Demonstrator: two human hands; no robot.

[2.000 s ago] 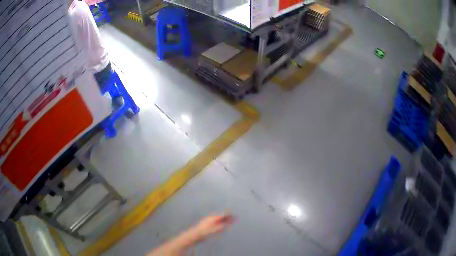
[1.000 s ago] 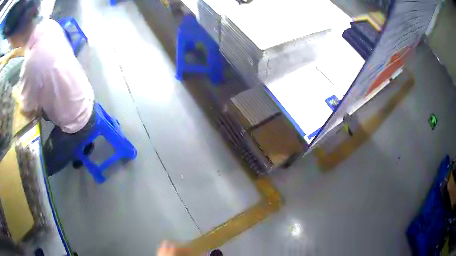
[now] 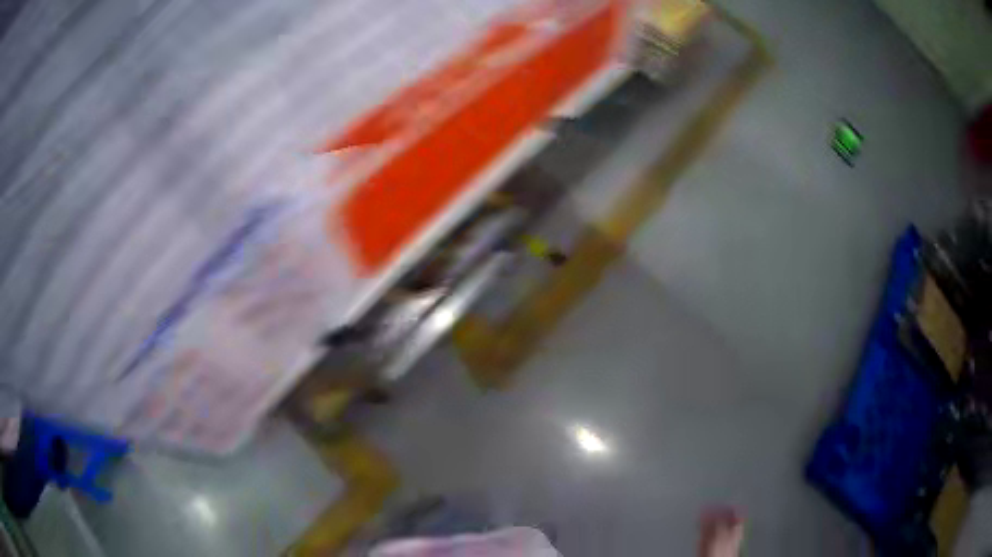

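Note:
The view is strongly blurred. A small part of what looks like my right hand (image 3: 720, 533) shows at the bottom edge, right of centre, cut off by the frame. Its fingers cannot be made out and no held thing is visible. My left hand is not in view. A large white panel (image 3: 272, 272) with grey lines and an orange block (image 3: 479, 141) fills the upper left, tilted in the view. It stands at the end of a bench, whose metal frame (image 3: 435, 326) shows below it.
Yellow floor tape (image 3: 642, 201) runs beside the bench. A blue pallet (image 3: 887, 424) with dark, brown-topped stacks (image 3: 941, 326) is at the right. A green floor sign (image 3: 846, 141) lies at the upper right. A blue stool (image 3: 82, 452) and part of a person (image 3: 22, 473) are at the lower left.
The view has swung right and come closer to the panel. The bench top and the pink-clad person have largely left view. The hand at lower centre is gone; one shows further right.

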